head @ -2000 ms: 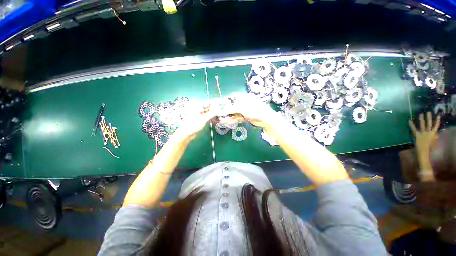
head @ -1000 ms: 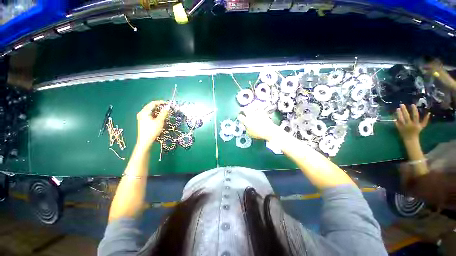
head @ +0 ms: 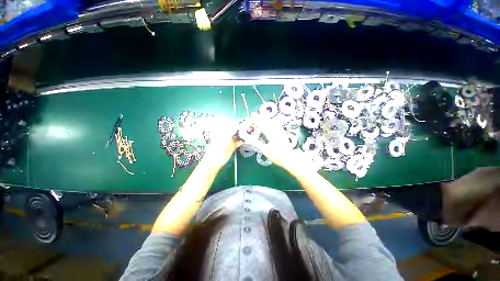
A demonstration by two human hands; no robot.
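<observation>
My left hand [head: 223, 144] and my right hand [head: 270, 141] meet at the middle of the green bench. Between them they hold a whitish ring [head: 249, 130] with a centre hole and a thin lead pointing up. Glare washes out the fingers. A few white rings [head: 264, 159] lie just below the hands. A small pile of dark toothed wound stators [head: 174, 146] lies left of my left hand. A large heap of covered stator assemblies [head: 351, 108] with thin leads lies right of my right hand.
Tan loose wire pieces [head: 125, 148] lie at the left beside a dark thin tool [head: 117, 127]. A metal edge strip [head: 137, 83] runs along the far side. Blue bins [head: 307, 9] and a yellow-tipped fitting [head: 203, 18] are above. Another person [head: 477, 197] is at right.
My left hand has moved right from the dark stator pile to the middle and meets my right hand at a ring. The neighbour's raised hand is no longer visible at the right.
</observation>
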